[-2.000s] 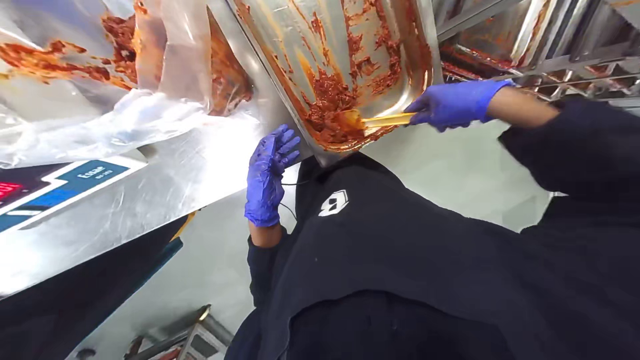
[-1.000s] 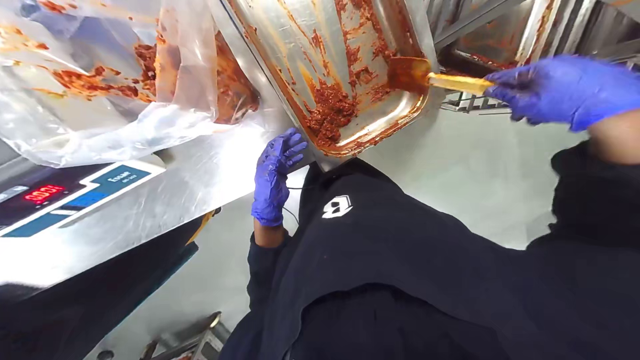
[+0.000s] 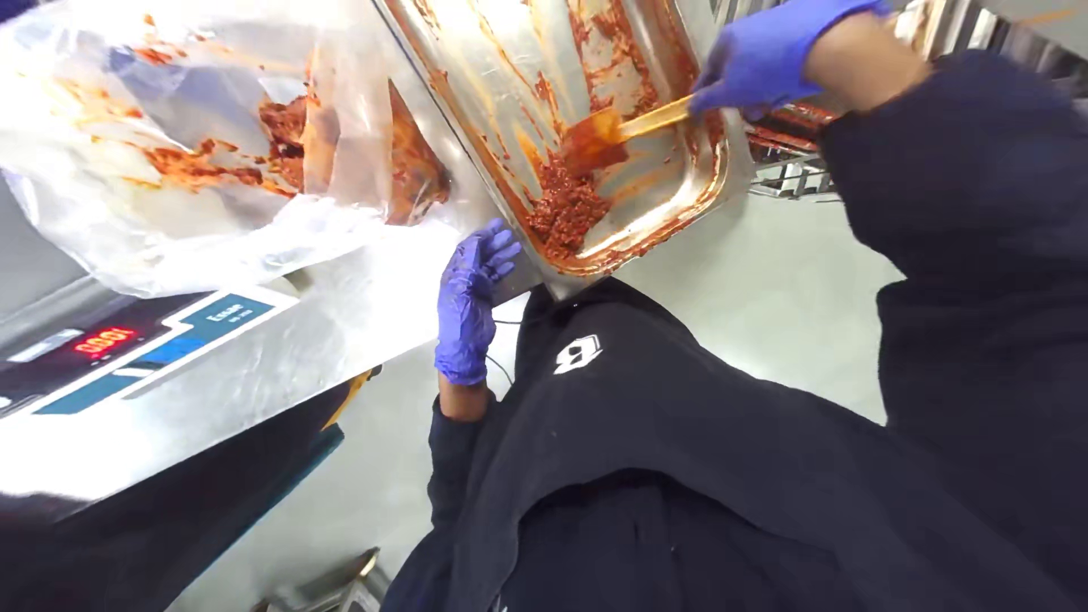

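Note:
My right hand [image 3: 761, 59], in a blue-purple glove, grips the yellow handle of a spatula [image 3: 599, 140] whose blade is smeared orange-red. That blade lies against a heap of chunky red paste [image 3: 568, 208] near the lower corner of a steel tray [image 3: 637, 183]. Streaks of paste cover the tray's floor and walls. My left hand [image 3: 472, 297], gloved alike, rests by the tray's lower left corner with its fingers loosely bent; nothing shows in it, and whether it touches the rim I cannot tell.
Left of the tray, a clear plastic bag [image 3: 229, 170] smeared with red paste lies over a steel table [image 3: 340, 314]. A digital scale [image 3: 153, 344] with a lit red display stands at the left. Metal racking with red-stained trays [image 3: 782, 127] is at the upper right.
My right hand has moved left, bringing the spatula from the tray's right wall to the paste heap. My left hand has stayed beside the tray's corner.

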